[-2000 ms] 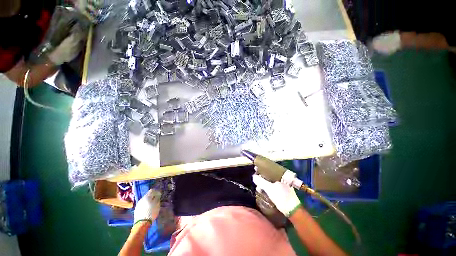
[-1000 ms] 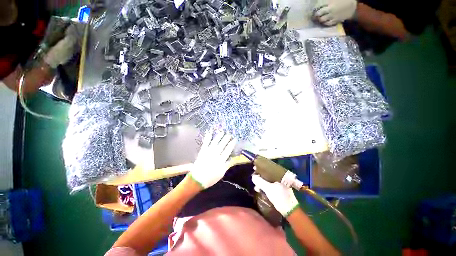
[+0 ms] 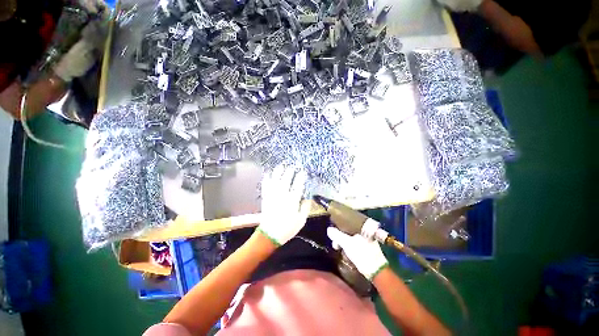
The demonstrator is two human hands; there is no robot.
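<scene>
My left hand (image 3: 284,205), in a white glove with a green-edged cuff, lies over the near edge of the table, its fingertips at the near side of the loose pile of silver-blue rivets (image 3: 309,147). I cannot tell whether it holds a rivet. My right hand (image 3: 360,252), gloved the same way, is at the olive-grey rivet gun (image 3: 347,218) and grips it below its barrel. The gun's dark nose points up and left to the table edge, close to my left hand's fingers. The heap of dark grey metal brackets (image 3: 263,56) lies at the far side.
Bagged rivets lie at the left (image 3: 121,177) and right (image 3: 463,125) table edges. A T-handle wrench (image 3: 393,126) lies right of the rivets. Blue crates (image 3: 483,230) and a small cardboard box (image 3: 141,256) are below. Gloved people are at upper left and upper right. An air hose (image 3: 430,266) trails right.
My left hand has come up from the crate at lower left to the near edge of the rivet pile. My right hand keeps the gun in nearly the same place.
</scene>
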